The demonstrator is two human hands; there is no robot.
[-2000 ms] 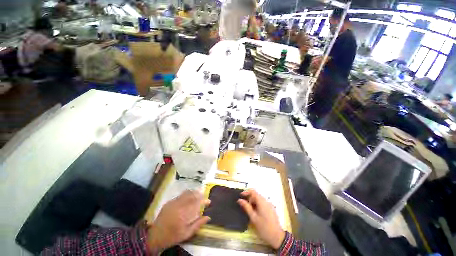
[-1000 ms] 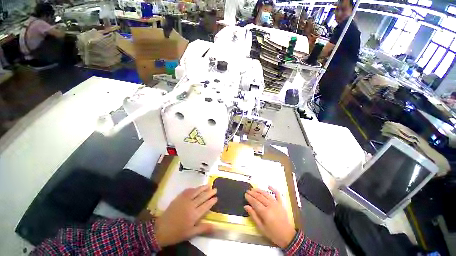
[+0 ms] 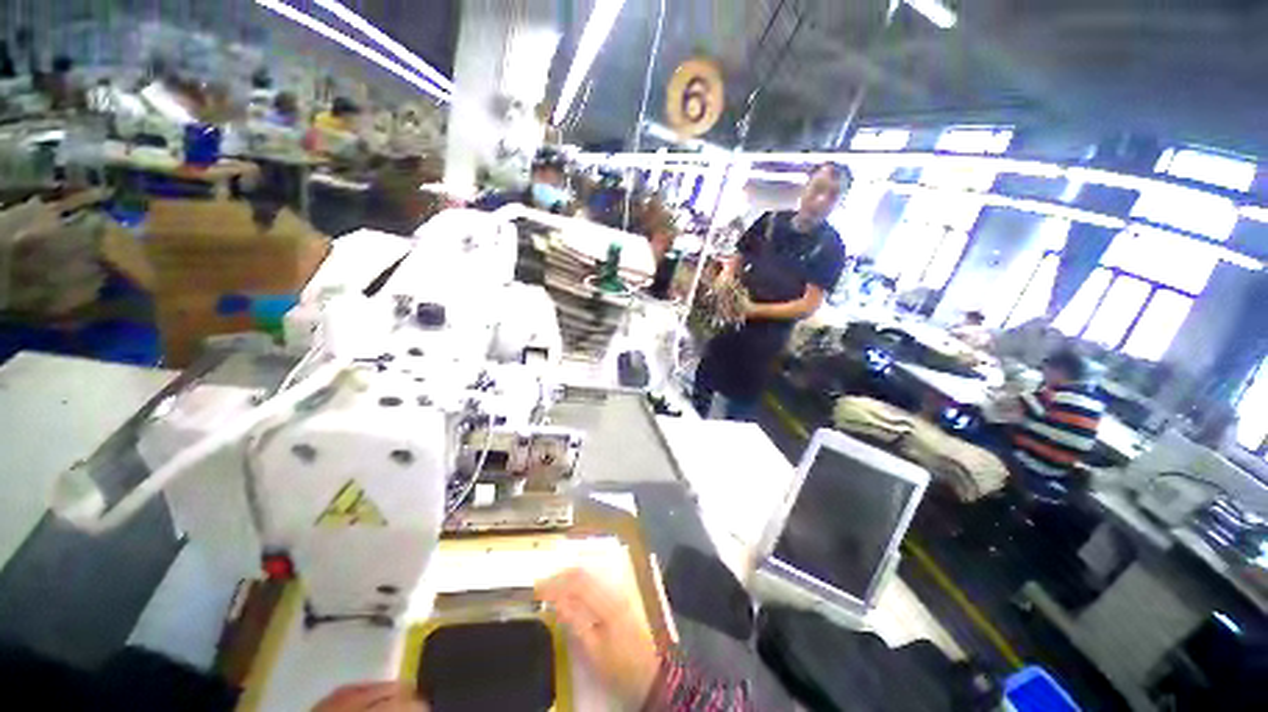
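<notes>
The small black panel [image 3: 487, 666] lies in the yellow-edged window of the sewing template [image 3: 648, 556]. My right hand [image 3: 606, 633] is over the template's right part, just beyond the panel's upper right corner; its fingertips are blurred and I cannot tell whether they hold anything. My left hand [image 3: 370, 698] is cut off by the bottom edge, left of the panel, with only a small part showing. The white sewing machine head [image 3: 348, 508] stands over the template's left rear, with a red button [image 3: 278, 566] low on its left.
A single rounded black piece [image 3: 708, 591] lies right of the template. The control screen [image 3: 843, 523] stands farther right, with a dark heap [image 3: 862, 668] below it. A blue bin [image 3: 1040, 690] shows at bottom right. A person [image 3: 773, 292] stands behind the machine.
The view has swung up and right, so the machine and template appear lower left. My right hand has moved from the panel's right edge toward the template's back. My left hand is now mostly out of view.
</notes>
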